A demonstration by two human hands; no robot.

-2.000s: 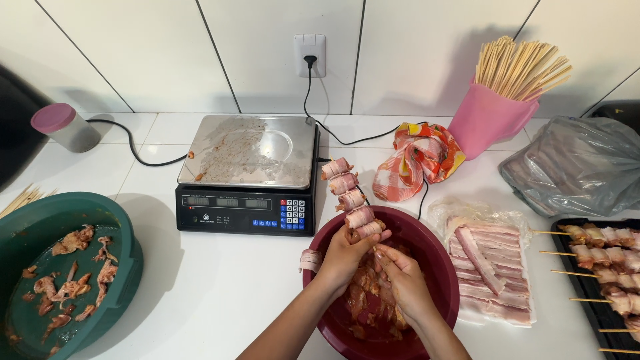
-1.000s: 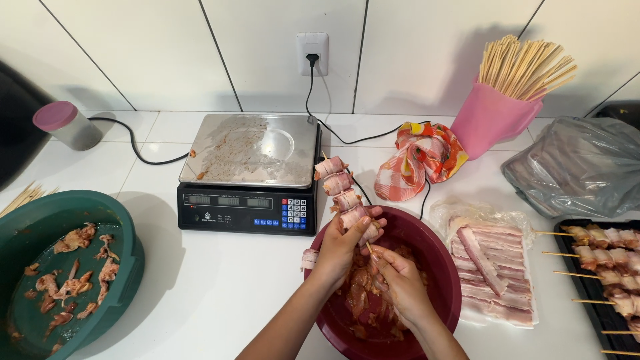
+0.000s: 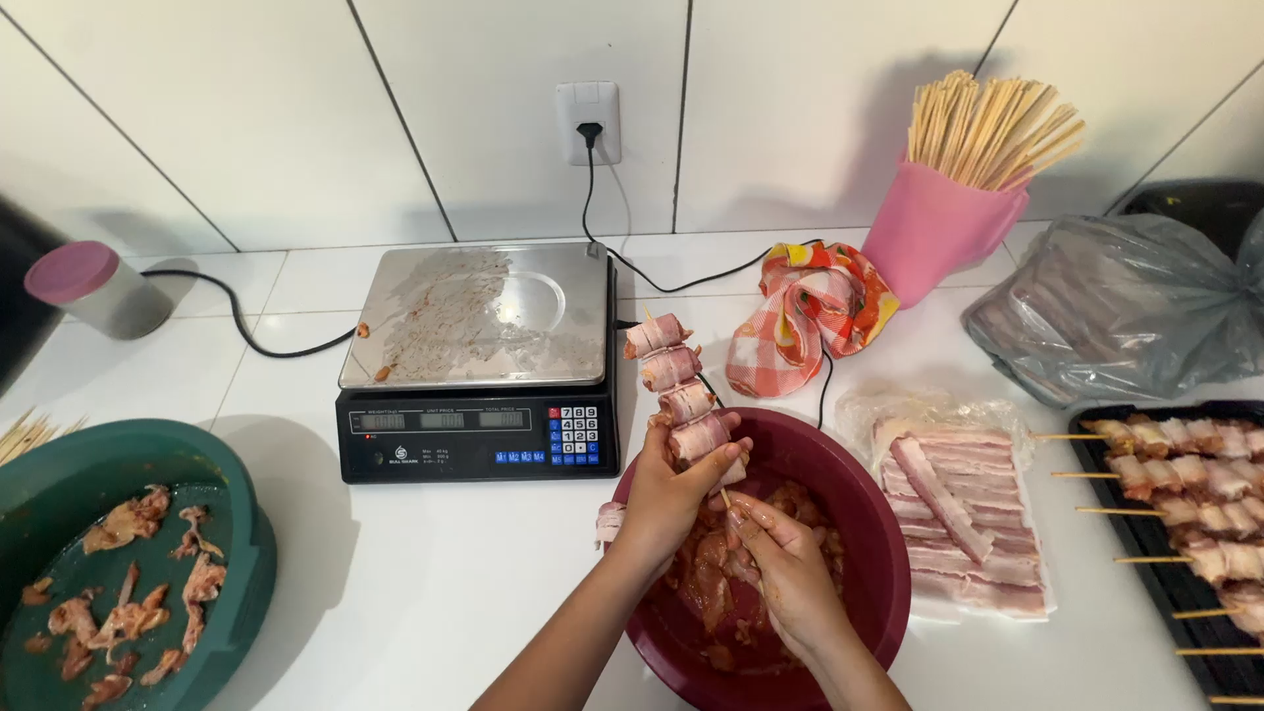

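My left hand (image 3: pixel 681 479) is closed around a skewer of bacon-wrapped meat rolls (image 3: pixel 670 367), which tilts up and to the left above the rim of the dark red basin (image 3: pixel 887 553). Below it, my right hand (image 3: pixel 780 553) pinches the bare lower end of the wooden skewer (image 3: pixel 726 497). Pieces of raw seasoned meat (image 3: pixel 706 583) lie in the basin under both hands. A loose bacon-wrapped roll (image 3: pixel 609 521) rests at the basin's left edge, partly hidden by my left forearm. Bacon strips (image 3: pixel 963 523) lie on plastic to the right of the basin.
A digital scale (image 3: pixel 479 425) stands behind, its cord near the basin. At left is a green basin (image 3: pixel 255 553) with meat scraps. On the right are a black tray (image 3: pixel 1136 553) of skewers, a grey plastic bag (image 3: pixel 1136 306), a patterned cloth (image 3: pixel 770 360) and a pink container (image 3: pixel 933 232) of wooden skewers.
My left hand has shifted along the skewer, and the rolls stand somewhat lower than two seconds ago. My right hand remains at the skewer's lower end.
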